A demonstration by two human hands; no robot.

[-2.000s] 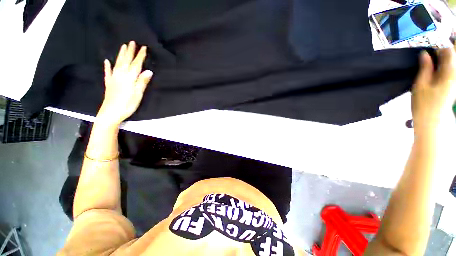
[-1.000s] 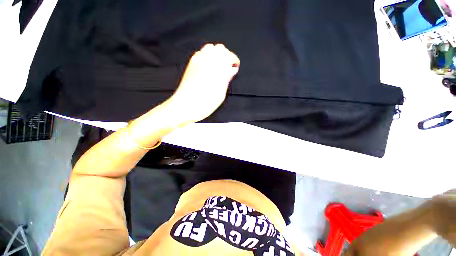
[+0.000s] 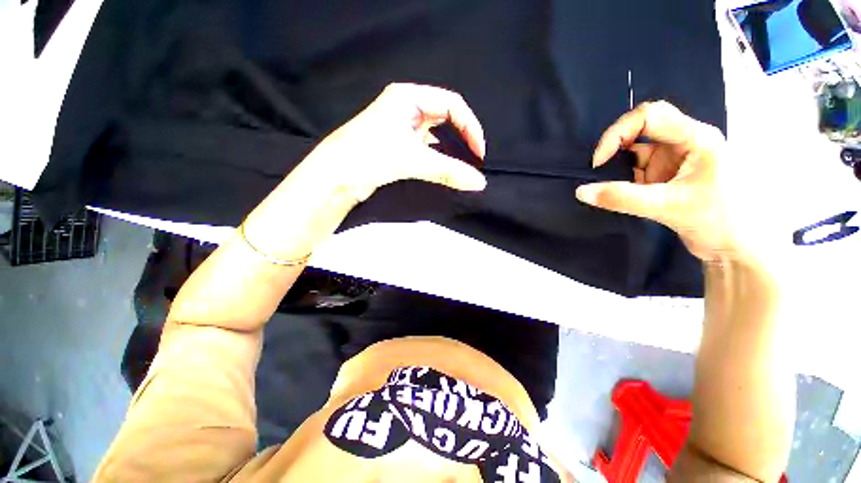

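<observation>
The black garment (image 3: 529,85) lies over the white table, with a folded hem band (image 3: 538,203) along its near edge. My left hand (image 3: 406,141) holds the fold between thumb and fingers near the middle. My right hand (image 3: 661,170) is to its right, with thumb and forefinger at the same fold line. A thin, pale needle (image 3: 631,90) stands up from behind the right fingers; how it is held is partly hidden. Thread cannot be made out.
A phone (image 3: 793,33) lies at the upper right of the white table (image 3: 661,321), with dark thread snips (image 3: 826,228) below it. A red stool (image 3: 651,424) stands at the lower right. A black crate (image 3: 55,231) is at the left. Dark cloth hangs below the table edge.
My right hand has come up from the lower right to the fold. My left hand, earlier flat on the cloth and then closed over it, now pinches the fold. The needle now shows.
</observation>
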